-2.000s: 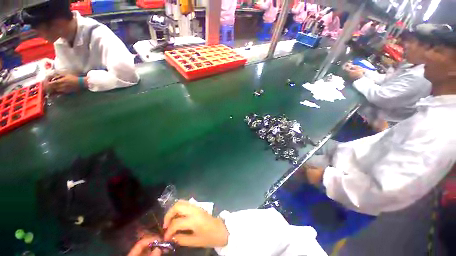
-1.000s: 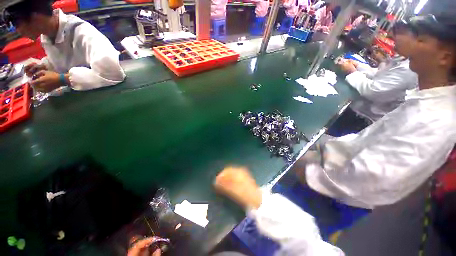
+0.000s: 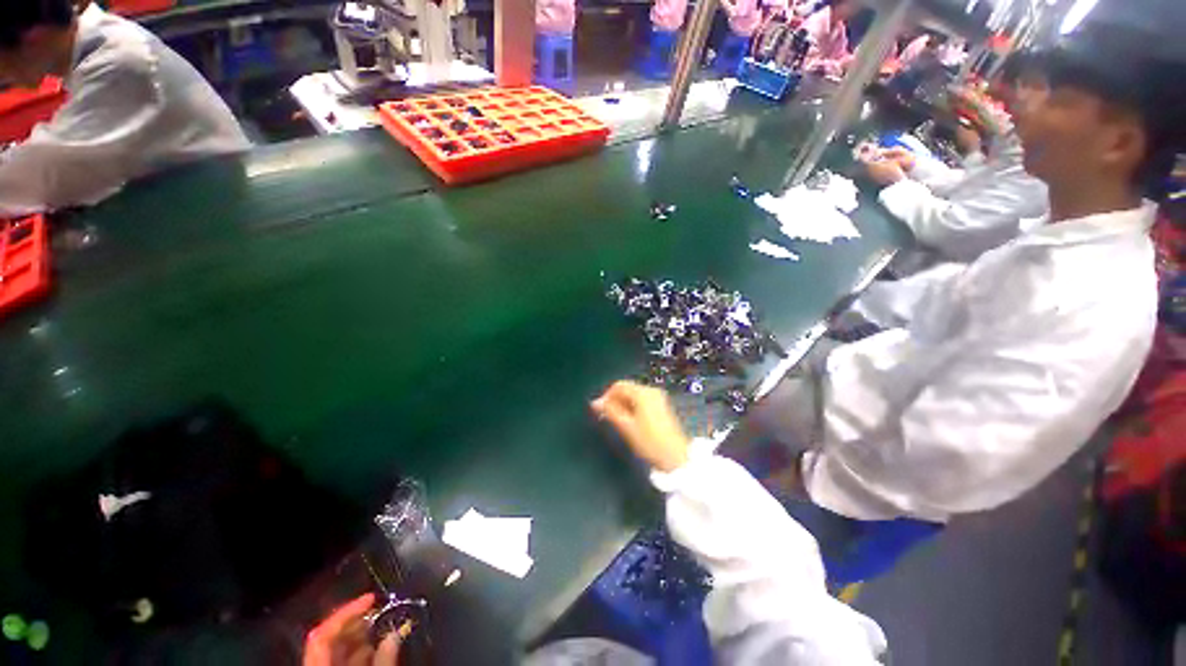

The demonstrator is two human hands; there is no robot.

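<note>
My left hand (image 3: 349,635) is at the bottom edge, partly cut off, with its fingers on a small round silver and black unit (image 3: 398,617). My right hand (image 3: 643,419) is over the green bench, just left of the near end of a heap of black and silver parts (image 3: 689,328). Its fingers are curled together. It is small and partly blurred, and I cannot tell whether it holds anything. Crinkled clear plastic (image 3: 405,510) and a flat white paper (image 3: 490,539) lie beyond and right of my left hand.
A dark plate (image 3: 195,520) lies at the lower left, near green discs (image 3: 24,631). A red compartment tray (image 3: 494,130) stands across the bench. White sheets (image 3: 813,211) lie beyond the heap. A blue bin (image 3: 644,592) is below the bench edge. People in white smocks sit left and right.
My right hand has left the unit at my left hand and moved away to the right, up to the heap. My left hand still has the unit. The view has shifted.
</note>
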